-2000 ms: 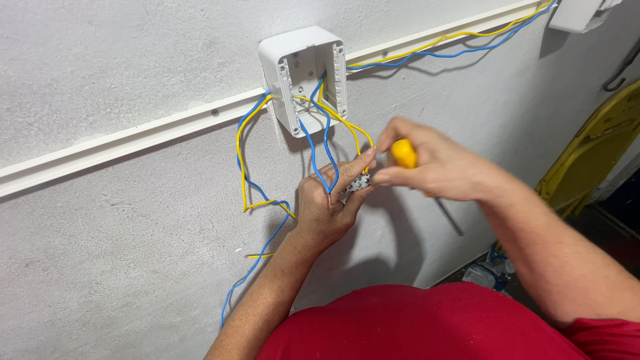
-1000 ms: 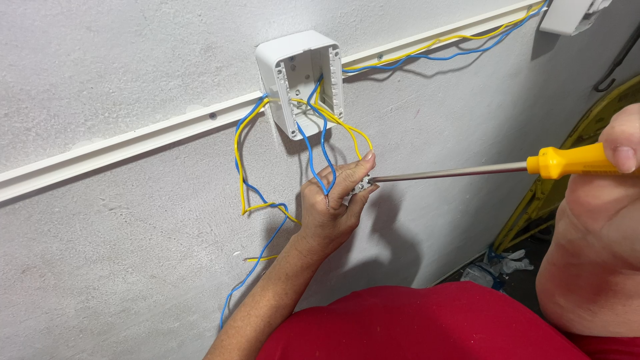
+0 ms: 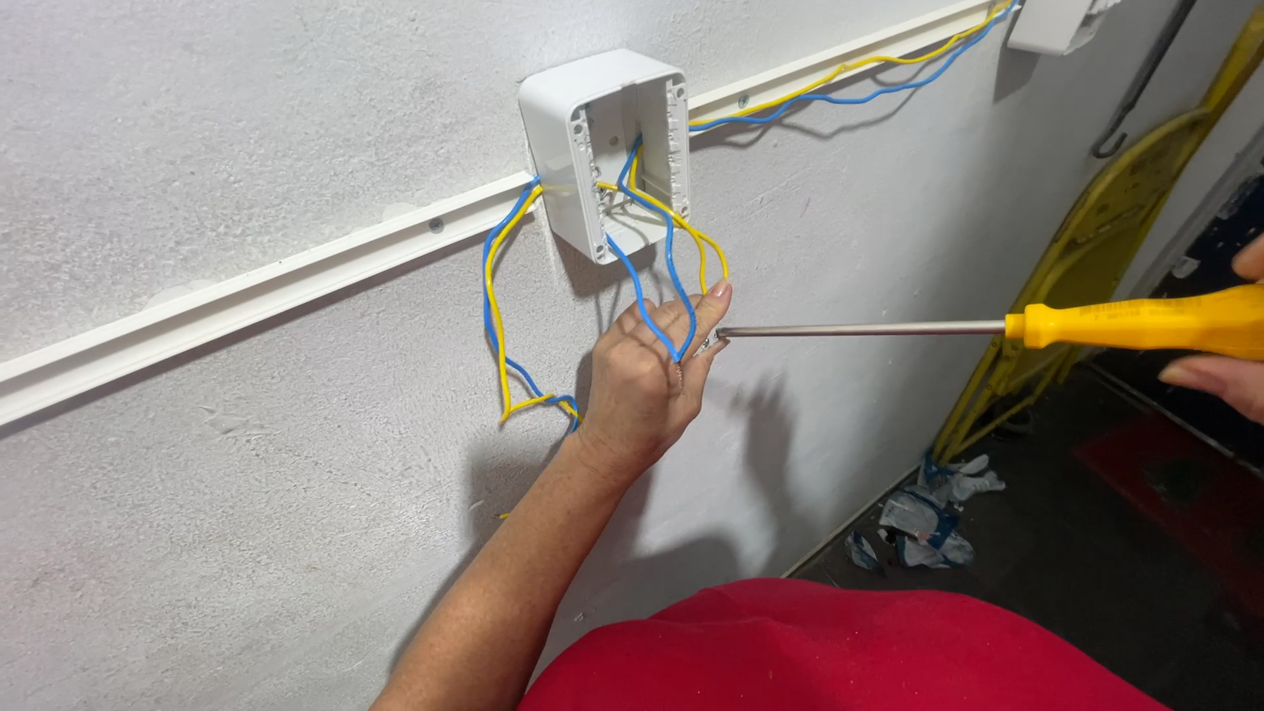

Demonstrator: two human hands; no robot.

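Observation:
My left hand [image 3: 647,380] grips a small electrical part, mostly hidden by the fingers; it looks like a socket or switch module [image 3: 707,343]. Blue wires [image 3: 673,232] and yellow wires [image 3: 703,240] run to that hand from an open white plastic surface box [image 3: 555,148] on the wall. At the right edge my right hand [image 3: 1229,375], partly out of view, holds the yellow handle of a screwdriver [image 3: 1136,321]. The shaft lies nearly level, its tip at the part between my left fingertips.
Open white trunking [image 3: 435,226] runs along the wall on both sides of the box. More blue and yellow wires [image 3: 494,296] hang at left. A second white box [image 3: 1062,22] is at top right. A yellow folding chair [image 3: 1136,188] and crumpled plastic packaging [image 3: 923,523] are at right.
The screwdriver, angled downward beside my left hand two seconds ago, now points level at the part. My right hand has moved to the right, onto its handle. My left hand has stayed below the box.

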